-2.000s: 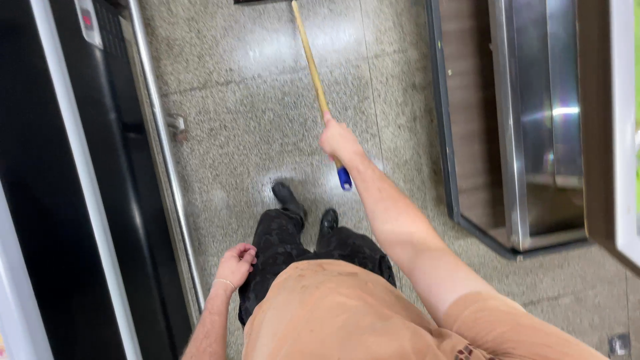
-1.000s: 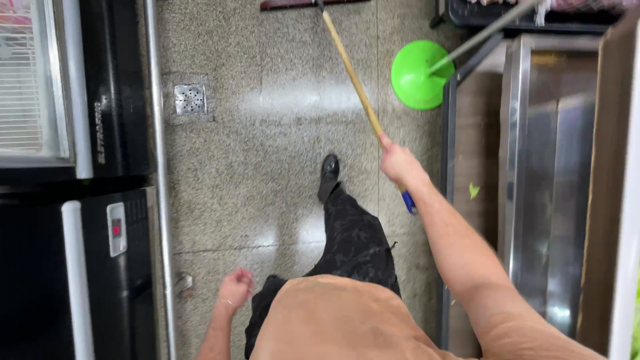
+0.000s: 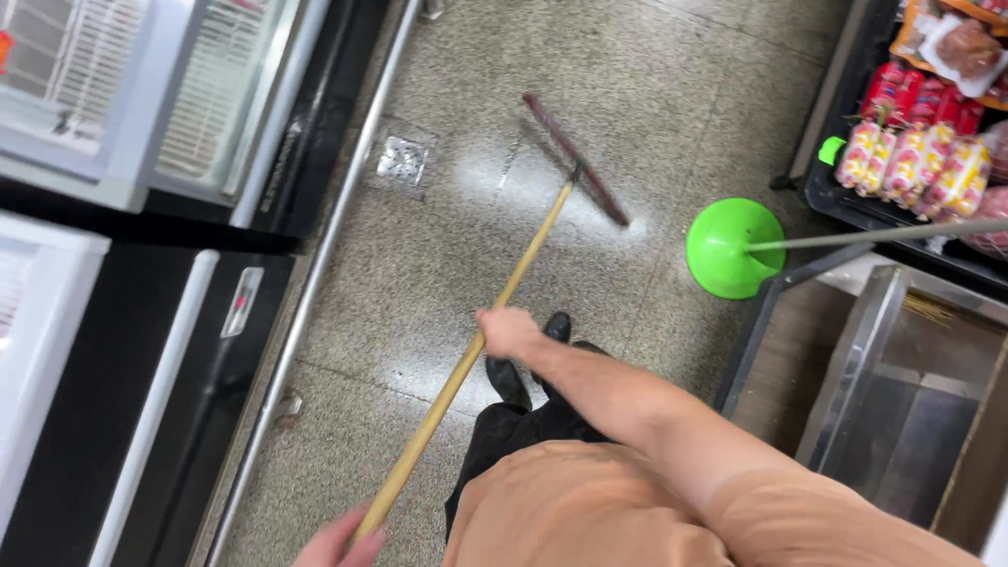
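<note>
A long wooden handle runs diagonally through the head view, up to the dark red crossbar of a floor squeegee. That crossbar is slightly blurred and is over the speckled floor. My right hand is closed around the middle of the handle. At the bottom edge my left hand is at the handle's near end, blurred and partly cut off, its fingers around the wood. The handle's blue end cap is hidden or out of view.
Black display freezers line the left, behind a metal rail. A metal floor drain lies beside the rail. To the right are a green cone-shaped base with a pole, a black tray of packaged meats and a steel-edged bin.
My left hand has come from beside my body to the handle's near end. The squeegee now slants the other way, and my right hand grips it further along. The view has turned.
</note>
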